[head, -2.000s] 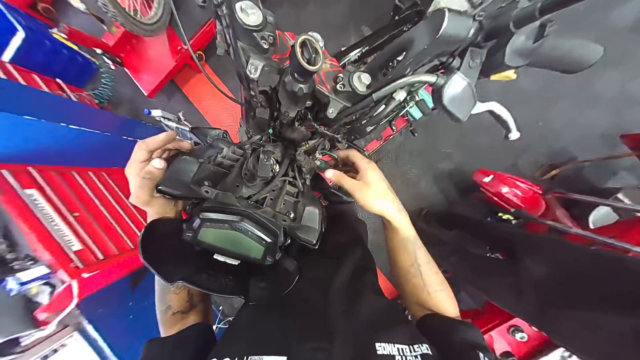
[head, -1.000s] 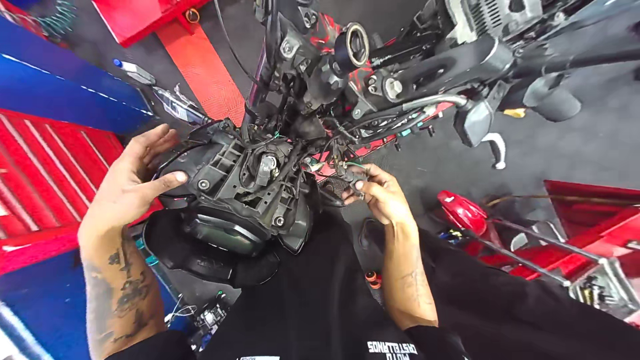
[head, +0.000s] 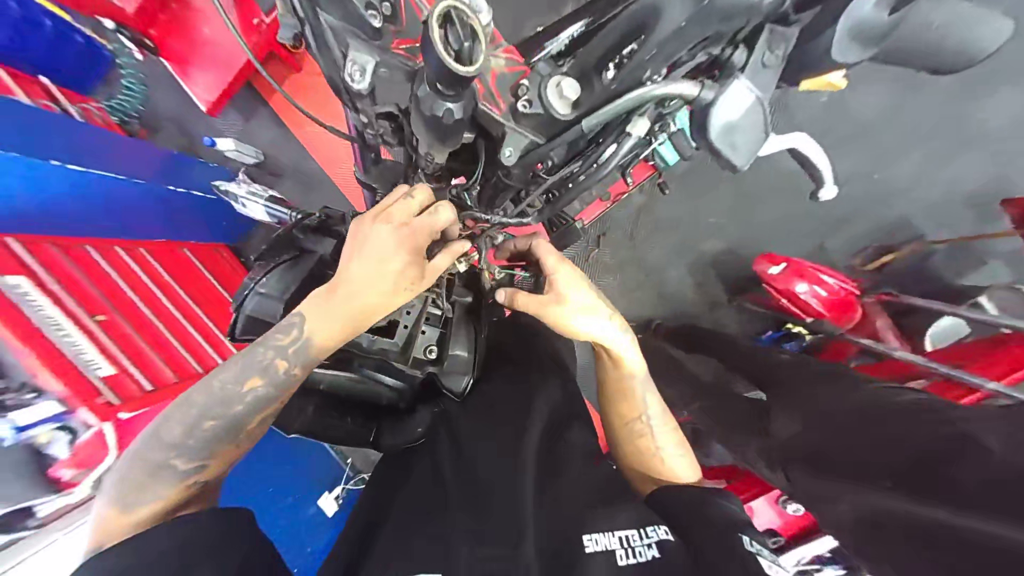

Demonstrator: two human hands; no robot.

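A motorcycle's front end fills the upper middle, with its open steering-head ring (head: 456, 36) at the top. Below it, a bundle of thin wires (head: 488, 252) lies between my two hands. My left hand (head: 400, 240) pinches a small pale connector (head: 466, 260) at the wires, thumb and fingertips together. My right hand (head: 552, 288) is curled round the dark wire bundle from the other side, its thumb and forefinger at the wires; whether they close on it is hard to tell. Under my left forearm sits the black plastic headlight and instrument housing (head: 360, 376), partly hidden by that arm.
A red tool cabinet (head: 136, 312) and a blue panel (head: 104, 168) stand at the left. Beyond the housing are a clear bottle (head: 234, 150) and a plastic-wrapped item (head: 254, 200). A lever (head: 808, 160) sticks out at right. Red motorcycle parts (head: 808, 288) and a person's dark-clothed leg (head: 800, 408) are farther right.
My left hand has left the housing's outer side and come across to the wires beside my right hand. The housing's display, visible two seconds ago, no longer shows.
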